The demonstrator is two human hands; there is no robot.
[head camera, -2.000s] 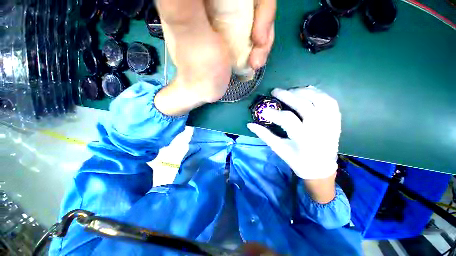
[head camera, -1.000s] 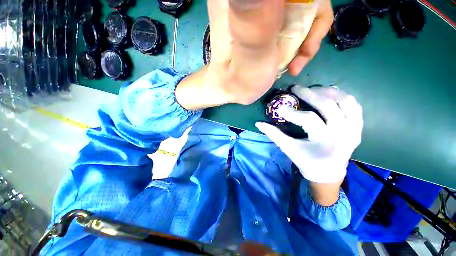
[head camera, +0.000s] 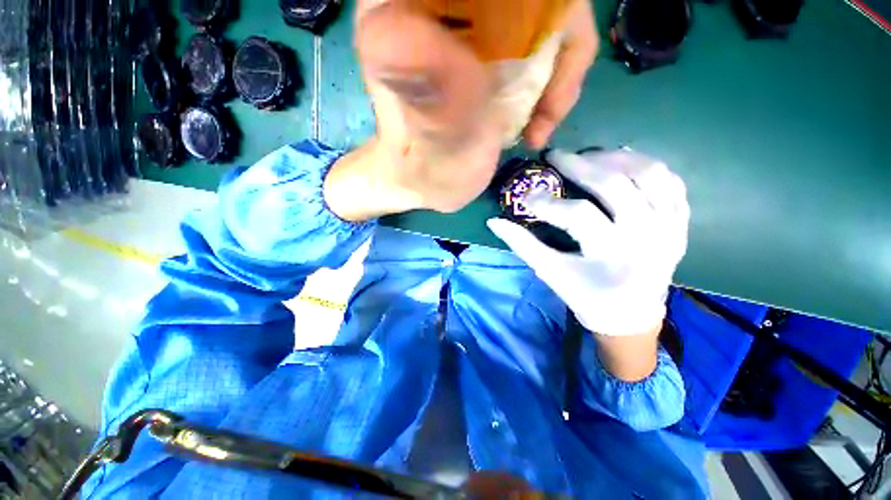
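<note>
A round black unit (head camera: pixel 530 190) with a patterned, shiny circuit face lies on the green mat near its front edge. My right hand (head camera: pixel 625 229), in a white glove, holds it from the right, with fingers and thumb around it. My bare left hand (head camera: pixel 425 132) is closed around the pale grip of the electric screwdriver (head camera: pixel 518 29), whose orange body shows at the top edge. This hand is large, partly blurred and just above and left of the unit. The driver bit is hidden, so contact with the unit cannot be told.
Several black units (head camera: pixel 262 73) lie at the upper left, beside stacked clear trays (head camera: pixel 73 107). More units (head camera: pixel 652 31) lie at the upper right. A blue bin (head camera: pixel 796 391) and a dark cable (head camera: pixel 747 337) are below the mat's right edge. A dark metal rod (head camera: pixel 254 454) crosses the bottom.
My left hand has moved right with the screwdriver, from over the round mesh dish towards the unit; the dish is now hidden. The view has shifted slightly. My right hand keeps its hold.
</note>
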